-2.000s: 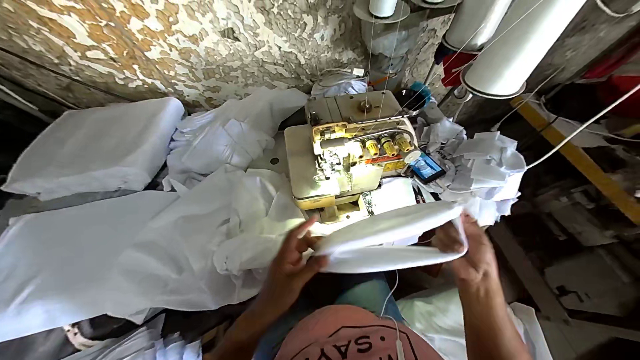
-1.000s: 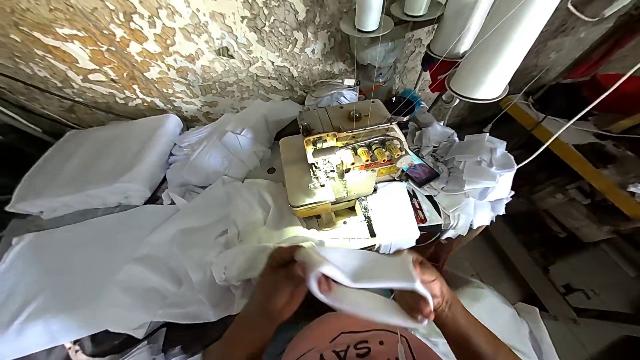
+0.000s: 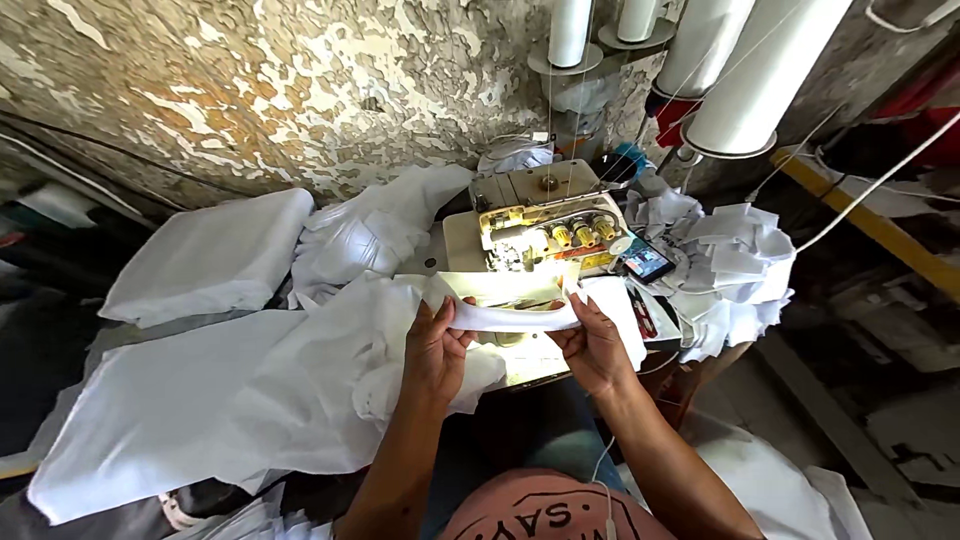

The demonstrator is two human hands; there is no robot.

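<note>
Both hands stretch a looped band of white fabric (image 3: 517, 320) just in front of an overlock sewing machine (image 3: 551, 225). My left hand (image 3: 436, 349) grips the band's left end between thumb and fingers. Its right end is pinched in my right hand (image 3: 592, 343). Behind the band, the machine's lamp lights the needle area, which the fabric partly hides. Large white fabric (image 3: 225, 390) spreads over the table to the left and reaches close to my left hand.
A folded white stack (image 3: 210, 251) lies at the left, beside crumpled white cloth (image 3: 367, 232). Right of the machine are a phone (image 3: 645, 257), red-handled snips (image 3: 643, 315) and a heap of white cut pieces (image 3: 739, 262). Thread cones (image 3: 765, 75) stand above, their threads running down to the machine.
Both hands have moved up and forward with the white band, from near my body to in front of the machine. The band now is pulled out straight between them.
</note>
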